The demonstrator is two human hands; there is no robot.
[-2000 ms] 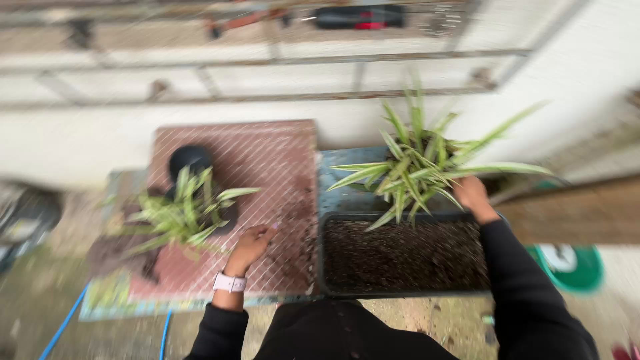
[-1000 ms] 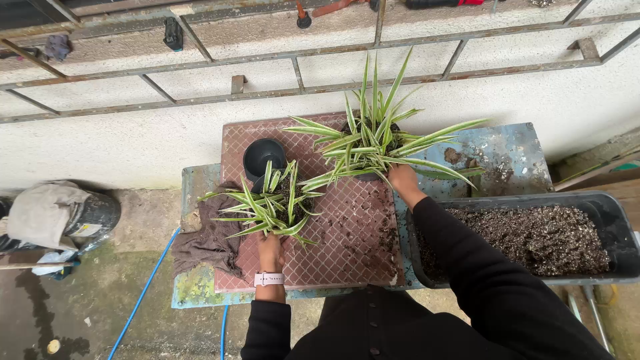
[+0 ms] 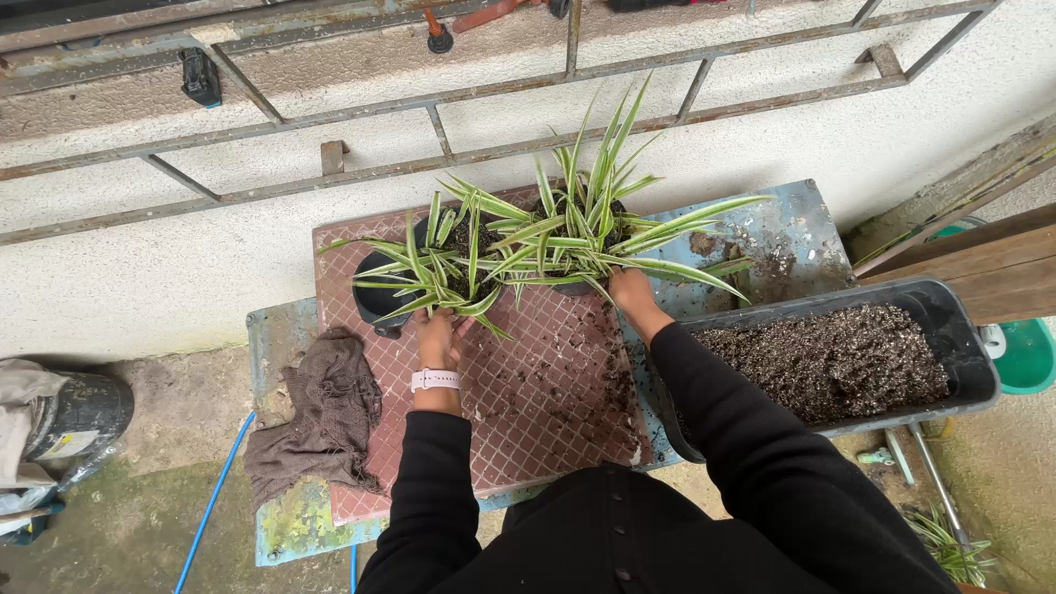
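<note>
Two potted spider plants with white-edged leaves stand side by side near the wall. My left hand point(image 3: 441, 337), with a pale watch strap at the wrist, is at the near edge of the smaller spider plant point(image 3: 462, 264); leaves hide its fingertips and much of the pot. At the near right side of the larger spider plant point(image 3: 586, 223) is my right hand point(image 3: 634, 297), its fingers against the pot rim under the leaves. An empty black pot point(image 3: 378, 293) sits just left of the smaller plant. Dark soil crumbs lie scattered over the red tile-patterned board point(image 3: 528, 396).
A black trough point(image 3: 961, 330) of potting mix point(image 3: 833, 363) stands at right on the blue table point(image 3: 792, 239). A brown cloth point(image 3: 322, 412) lies at the board's left edge. Behind runs a rusty metal frame point(image 3: 437, 136) along the wall. A blue hose point(image 3: 216, 499) crosses the floor.
The larger plant has come from behind the trough onto the board, with my right hand at it. The smaller plant now stands farther back, beside the black pot, with my left hand at it.
</note>
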